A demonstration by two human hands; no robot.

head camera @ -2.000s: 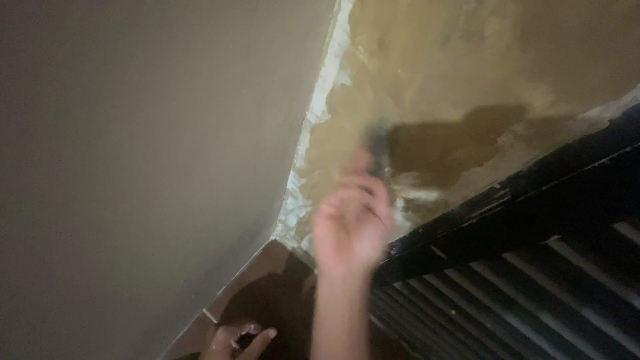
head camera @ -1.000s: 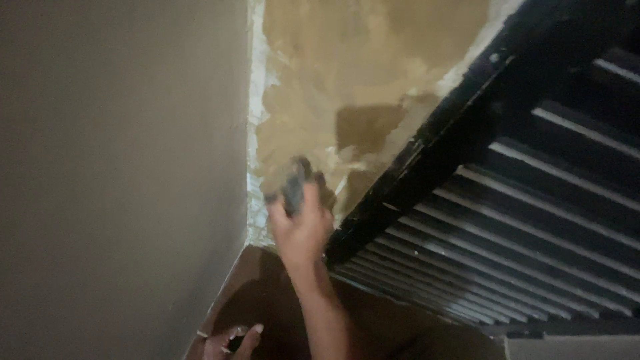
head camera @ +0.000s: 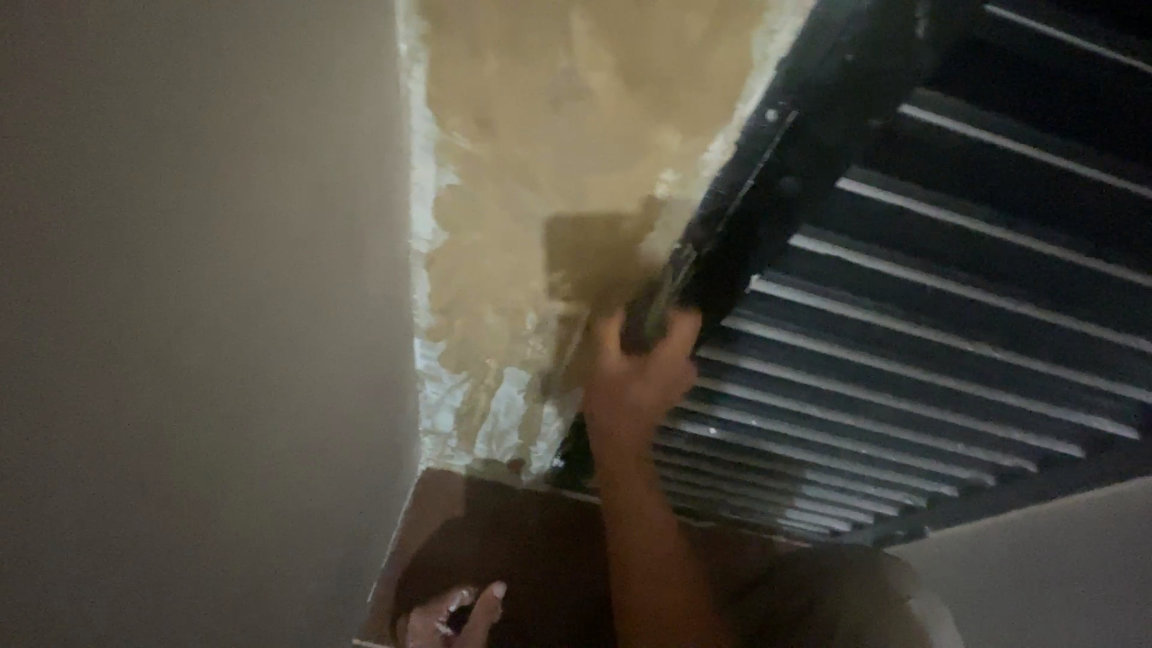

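Note:
My right hand [head camera: 641, 378] is raised with its fingers and thumb around a dark tool [head camera: 643, 322], blurred, whose exact kind I cannot tell. The tool is at the black frame's edge, beside a wall strip [head camera: 576, 117] coated in tan material. Whitish patches [head camera: 504, 414] show along the strip's left edge and near its bottom. My left hand [head camera: 454, 616] is low in the view, its fingers curled around a small dark thing that is mostly hidden.
A black louvered shutter or grille [head camera: 900, 342] with slanted slats fills the right side. A plain grey-beige wall [head camera: 198, 315] stands at the left. Reddish-brown surface [head camera: 531, 540] lies below the coated strip, and a shadow falls on the strip.
My right hand with the dark tool has moved right, from the coated strip to the black frame's edge. The view has turned. My left hand stays low with its fingers curled.

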